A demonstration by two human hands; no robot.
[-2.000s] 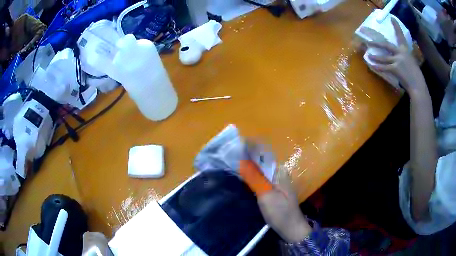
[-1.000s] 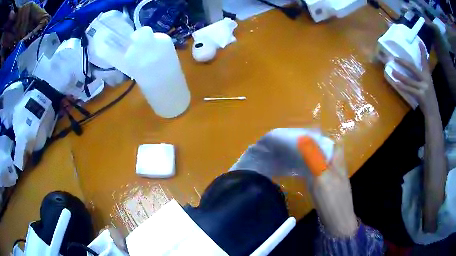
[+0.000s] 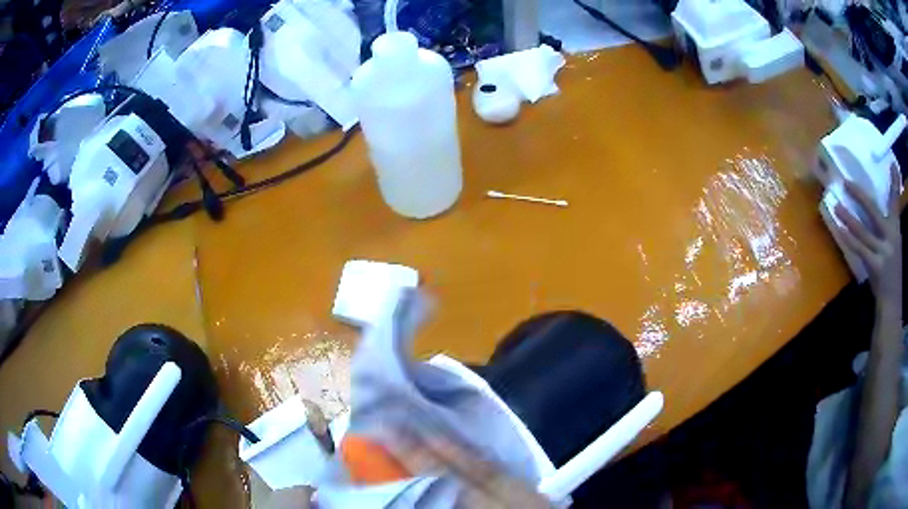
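Observation:
A white security camera [image 3: 503, 427] with a black rounded end [image 3: 572, 373] and a white antenna [image 3: 607, 445] is at the lower middle, cut off by the bottom edge. My left hand [image 3: 319, 425] shows only in small part and holds the camera by its white bracket [image 3: 284, 444]. My right hand [image 3: 448, 465], blurred, wears an orange finger cot [image 3: 368, 461] and holds a grey-white cloth [image 3: 383, 373] over the camera's white body. The cloth's upper end overlaps a white sponge block [image 3: 368, 288] in view; touching cannot be told.
Another camera [image 3: 124, 437] stands lower left. A translucent bottle [image 3: 413, 139], a cotton swab [image 3: 528, 199] and a small white rounded part [image 3: 496, 101] are on the table [image 3: 597, 258]. White cameras and cables crowd the upper left. A co-worker's hand [image 3: 871, 234] holds a camera at right.
My right hand and the cloth have moved left, from beyond the black end to over the white body. The camera's black end shows farther right, and the table items have shifted right in view.

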